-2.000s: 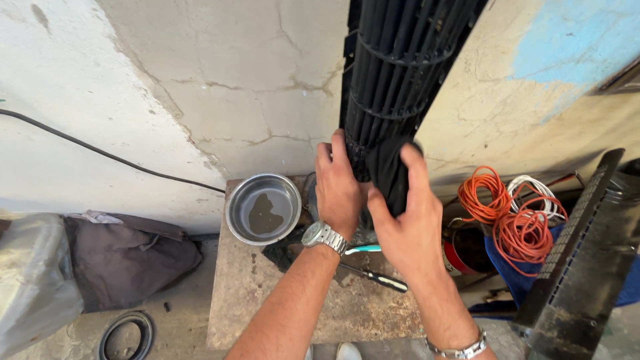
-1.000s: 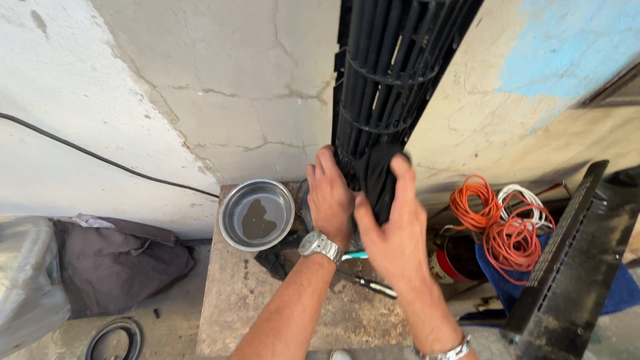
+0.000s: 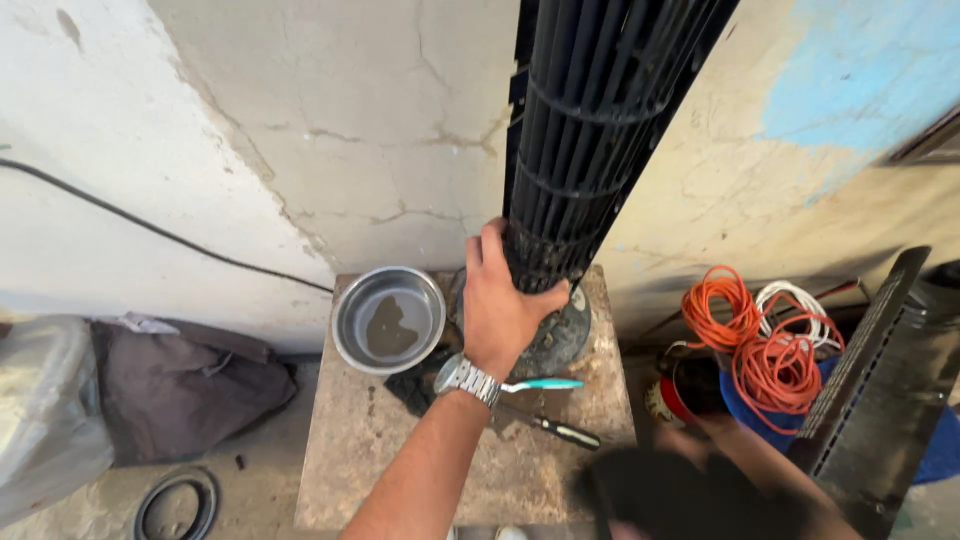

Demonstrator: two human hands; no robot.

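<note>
My left hand [image 3: 499,300], with a metal watch on the wrist, grips the lower end of a black cylindrical blower impeller [image 3: 577,165], which stands upright in a black housing on a round black base [image 3: 559,345]. At the lower right, my right hand [image 3: 690,450] is blurred and holds a black cloth [image 3: 690,491], away from the impeller. Below my left hand lie a brush with a teal handle [image 3: 551,383] and a screwdriver [image 3: 571,433]. A metal bowl [image 3: 341,322] with murky water stands to the left, beside a dark wet cloth [image 3: 411,390].
A worn wooden table [image 3: 360,465] carries these things against a cracked wall. To the right are orange cable coils [image 3: 776,371], a red tin [image 3: 667,390] and a long black panel [image 3: 885,397]. A dark fabric cover [image 3: 187,382] and a black ring [image 3: 176,502] are at the left.
My right hand has moved from the lower end of the impeller down to the right with the black cloth. My left hand has stayed at the impeller's lower end.
</note>
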